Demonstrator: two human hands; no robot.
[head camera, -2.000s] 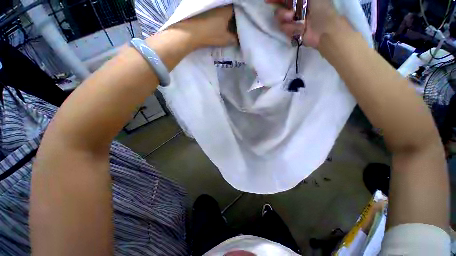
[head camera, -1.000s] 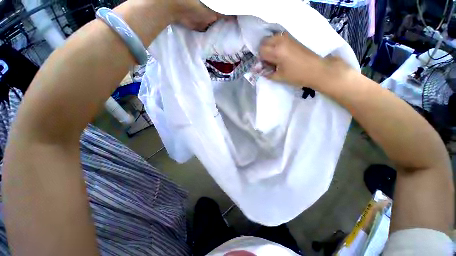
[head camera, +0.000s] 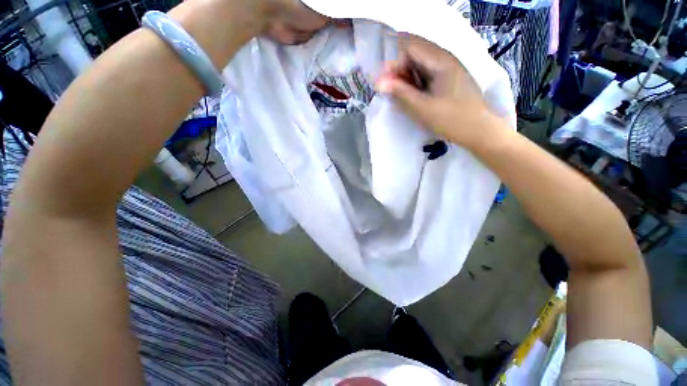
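Observation:
The white lining (head camera: 422, 249) hangs open in front of me, its lower edge in a point. Inside it a striped opening (head camera: 340, 89) shows, with dark red seen through it. My left hand (head camera: 297, 22) is at the top edge, partly hidden by the cloth, and grips the lining. My right hand (head camera: 433, 87) is inside the opening, slightly blurred, with thumb and fingers together around something small and dark. A small black charm (head camera: 435, 150) dangles below it against the lining.
Striped garments (head camera: 203, 294) hang at the left. A pale pipe (head camera: 62, 41) stands at the upper left. At the right are a fan (head camera: 659, 128) and a table with white cloth (head camera: 595, 113). Papers with yellow tape (head camera: 536, 332) lie at the lower right. A round black base (head camera: 554, 265) is on the floor.
Both hands have moved from the upper edge into a spread-open position, showing the striped opening. Since a second ago my right hand has tilted upward, and the lining's lower point has risen.

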